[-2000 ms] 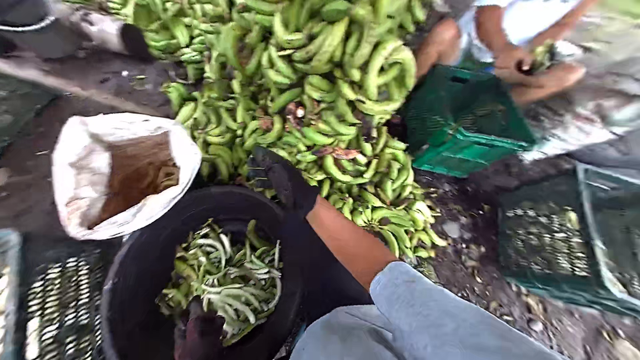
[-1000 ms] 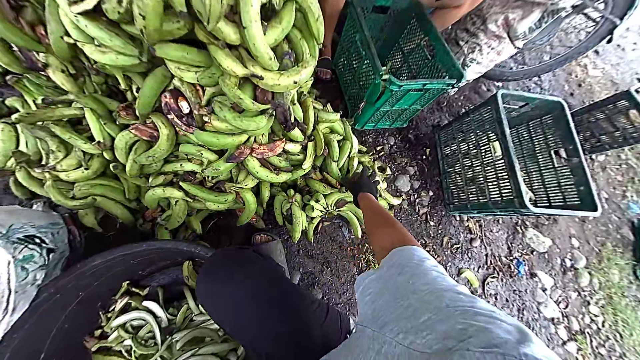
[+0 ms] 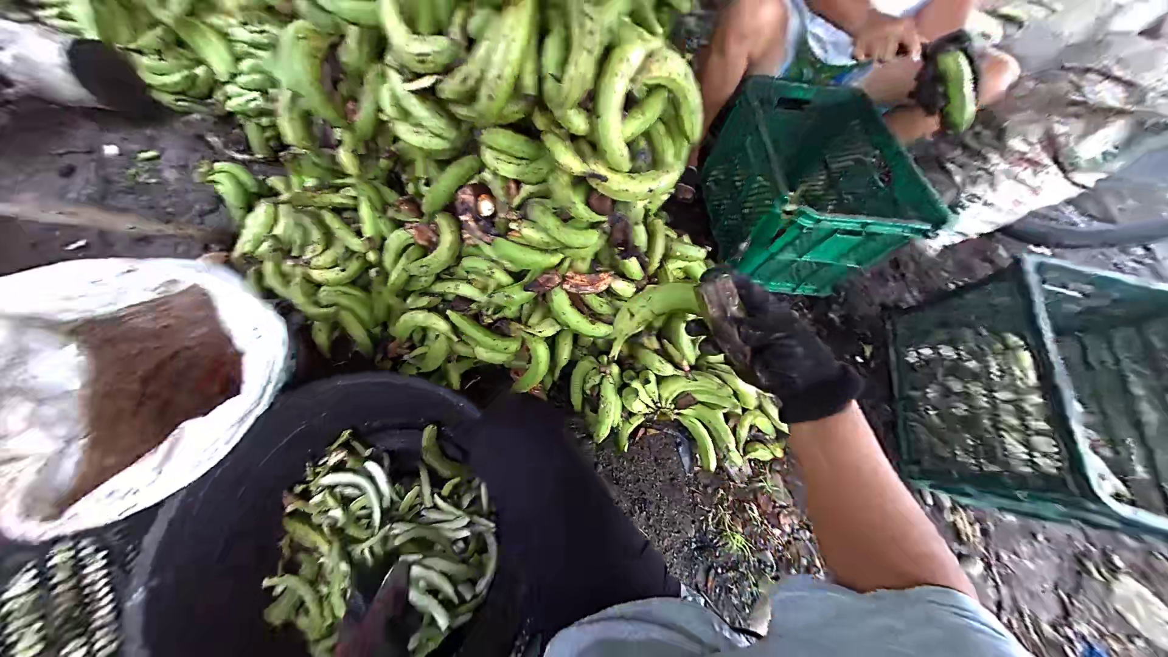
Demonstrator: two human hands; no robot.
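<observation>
My right hand, in a black glove, grips the brown stem end of a green banana at the right edge of a large pile of green bananas. Low in the view, a blurred dark shape, apparently my gloved left hand, is over the black round tub; its fingers and anything in them cannot be made out. Inside the tub lie slender green and pale pieces, perhaps peels, partly hidden by my dark-clothed knee.
A white sack with brown inside stands left of the tub. Green plastic crates stand at the right on muddy ground. Behind the nearer crate sits another person, whose gloved hand holds a green banana. A slatted crate shows at bottom left.
My right hand, at the pile's lower right edge a second ago, is now beside its right side with a green banana in its grip. The view has swung left since then.
</observation>
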